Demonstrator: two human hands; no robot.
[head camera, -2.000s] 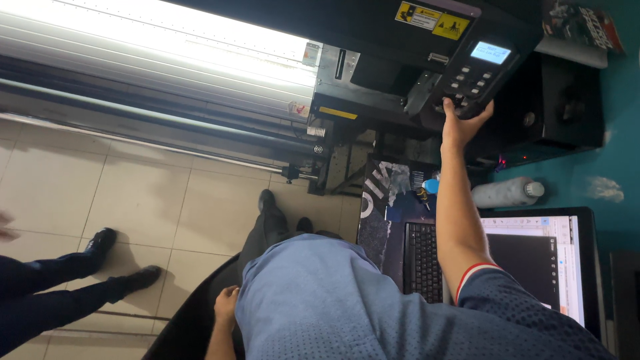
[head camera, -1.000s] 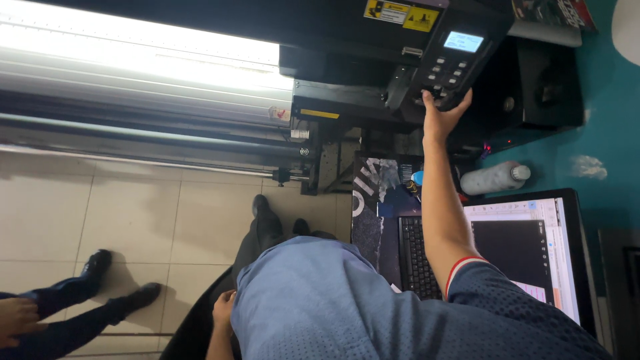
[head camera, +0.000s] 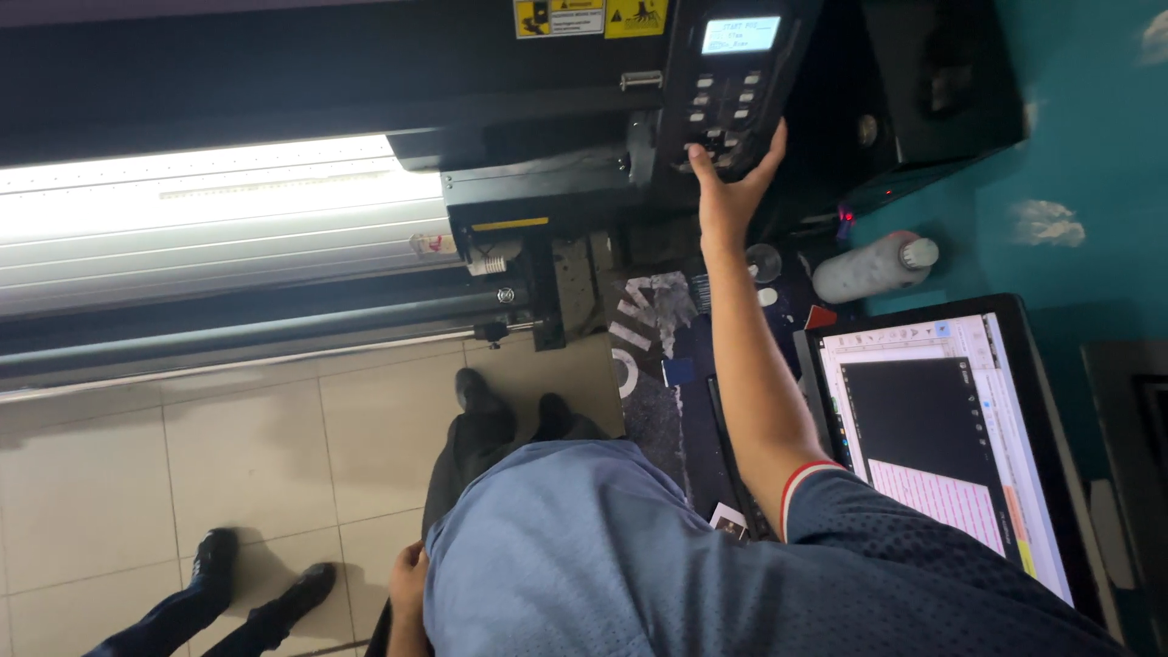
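Note:
My right hand (head camera: 737, 187) reaches to the control panel (head camera: 725, 100) of a large-format printer, with the thumb at the lower buttons and the other fingers around the panel's far edge. A small lit display (head camera: 741, 35) sits at the panel's top. The printer's lit platen (head camera: 219, 205) stretches to the left. My left hand (head camera: 409, 570) hangs low beside the hem of my blue shirt; its fingers are partly hidden, so its hold cannot be told.
A laptop (head camera: 1017, 365) with its screen on and a grey plastic bottle (head camera: 862, 269) stand on the right. A dark printed sheet (head camera: 648, 365) covers the near surface. Another person's shoes (head camera: 215, 552) are on the tiled floor (head camera: 246, 465) at lower left. A metal roller bar (head camera: 274, 354) runs along the printer.
My right hand stays at the control panel. The other person's hand, seen at the left edge earlier, is out of view. The view has shifted somewhat.

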